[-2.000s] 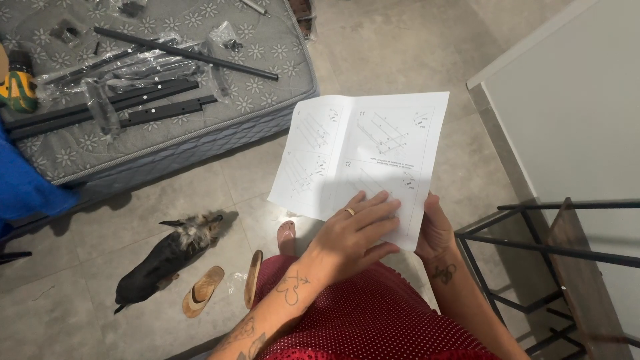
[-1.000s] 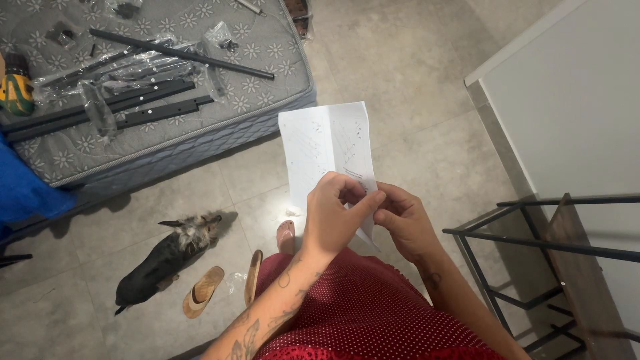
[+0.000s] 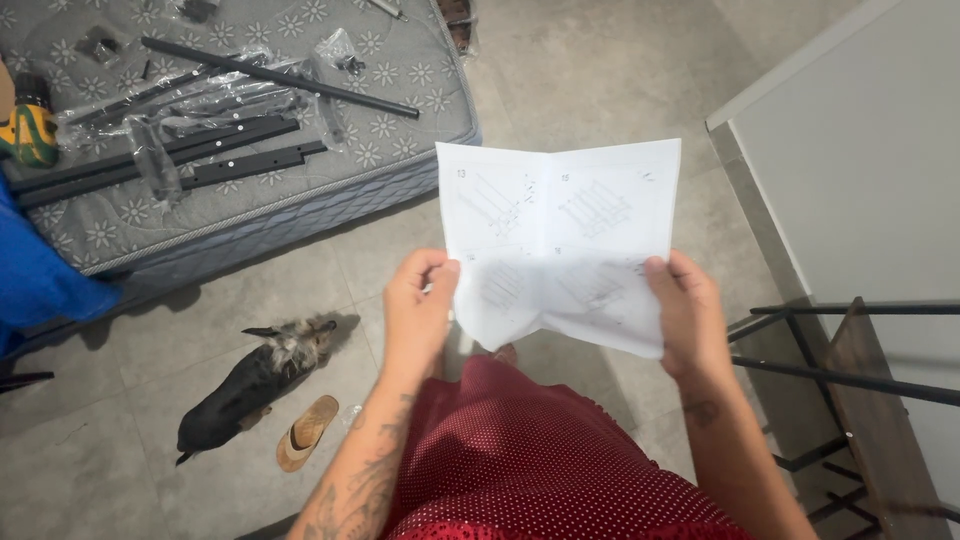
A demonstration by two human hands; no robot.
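A white instruction sheet (image 3: 555,240) with assembly drawings is spread open in front of me, creased down its middle, its lower edge curling. My left hand (image 3: 421,307) grips its left edge, thumb on top. On the right edge, my right hand (image 3: 686,311) pinches the paper the same way, thumb over the front. Fingers behind the sheet are partly hidden. Below it, a red dotted garment covers my lap and legs, and part of a foot shows under the paper.
Black metal bars (image 3: 247,161), some in plastic wrap, lie on a grey mattress (image 3: 360,176) beside a yellow-green power tool (image 3: 34,131). A small dog (image 3: 247,390) and a sandal (image 3: 307,433) are on the floor. A black metal frame (image 3: 840,375) with a wooden board stands right.
The sheet, folded narrower and held near its lower right a second ago, is now opened wide showing other drawings. My left hand has moved to its left edge, my right hand to its right edge.
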